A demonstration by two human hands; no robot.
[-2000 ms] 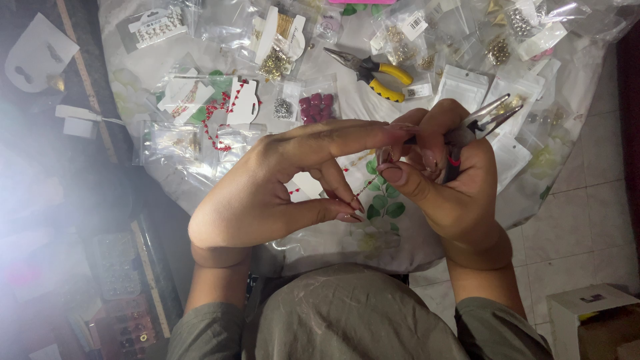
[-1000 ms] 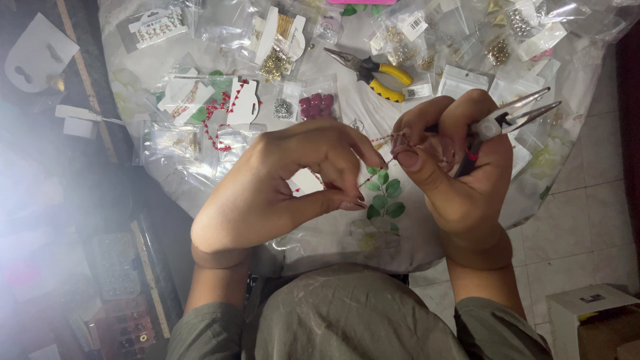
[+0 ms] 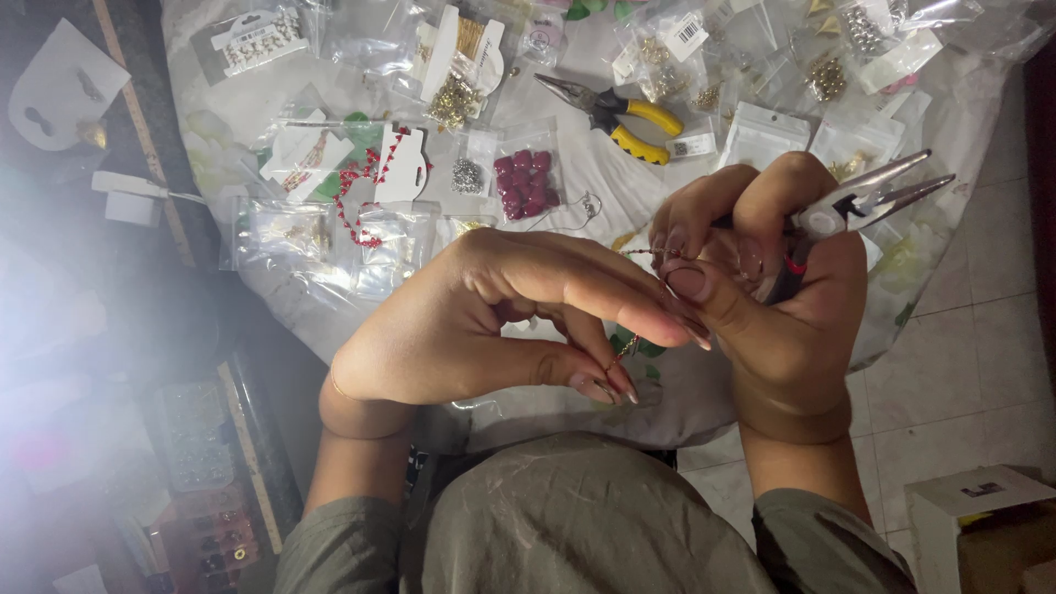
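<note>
Between my hands runs a thin chain with small red beads [image 3: 632,345]. My left hand [image 3: 503,322] pinches its lower part between thumb and fingertips, its index finger reaching to my right thumb. Thumb and fingertips of my right hand [image 3: 767,272] hold the upper part of the chain. Tucked in the right palm are round-nose or similar fine-tipped pliers [image 3: 874,194], their jaws pointing up and right, slightly apart. Beyond the hands lie yellow-and-black needle-nose pliers [image 3: 615,115], a bag of dark red beads [image 3: 526,183] and a red beaded chain [image 3: 345,198] by a white card [image 3: 402,162].
Plastic bags of gold beads [image 3: 454,99] and silver findings [image 3: 468,176] cover the far part of the cloth-covered table [image 3: 569,429]. A thin silver chain [image 3: 590,208] lies near the fingers. At lower left are clear compartment boxes [image 3: 198,445]; an open cardboard box [image 3: 973,503] stands at lower right.
My left index finger has stretched across to the right thumb. The pliers in my right palm swung out to the right between the first two frames and have since tilted slightly upward.
</note>
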